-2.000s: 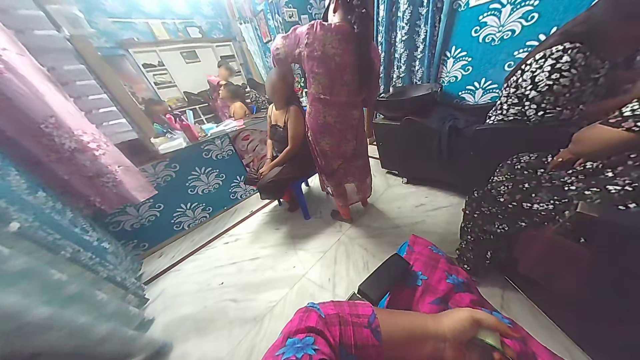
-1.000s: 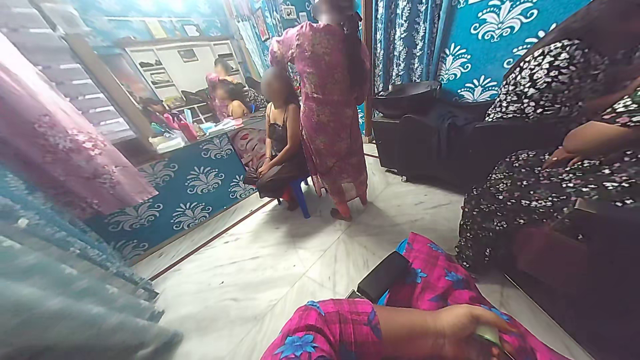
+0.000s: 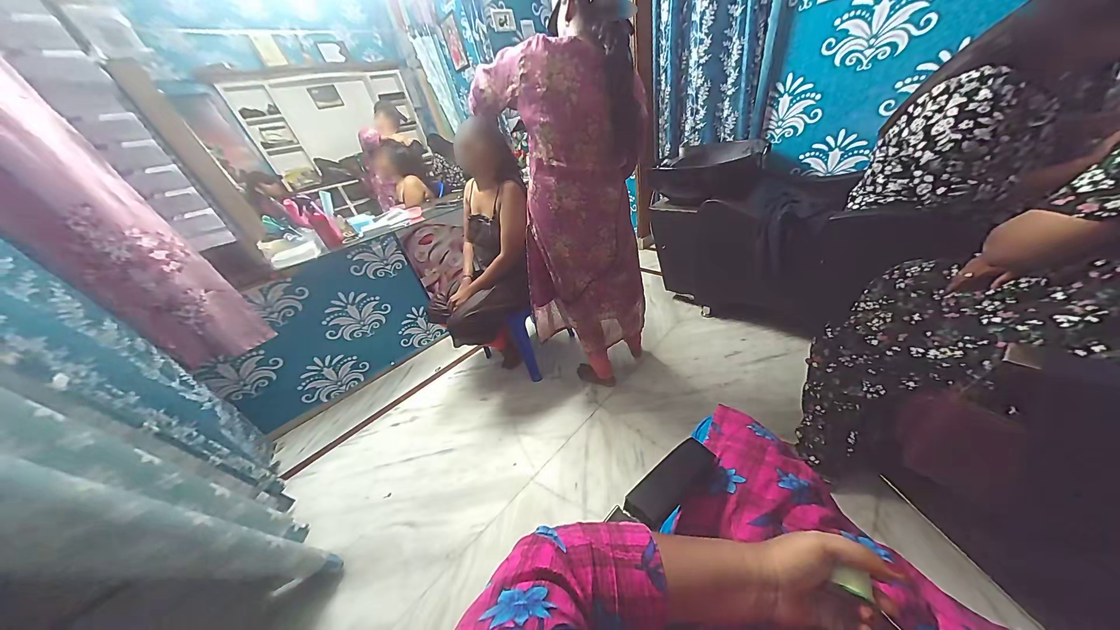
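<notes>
My left hand (image 3: 818, 573) lies low at the right over my pink cloth with blue flowers (image 3: 757, 472), its fingers curled round a small pale green object (image 3: 851, 582). What the object is, I cannot tell. The forearm comes out of a pink checked sleeve (image 3: 569, 573) at the bottom middle. Left of the cloth, a dark rectangular case or phone (image 3: 669, 481) rests against my clothing, with the edge of another dark item beneath it. My right hand is not in view.
A person in a pink patterned dress (image 3: 577, 175) stands behind a person seated on a blue stool (image 3: 522, 346), beside a mirrored counter (image 3: 376, 223). A black basin chair (image 3: 709, 175) stands behind. Someone in a black floral dress (image 3: 945, 350) sits at right. Curtains (image 3: 105, 376) hang at left.
The standing person has shifted slightly left, and the two lower legs now show apart. My left hand keeps its hold on the green object.
</notes>
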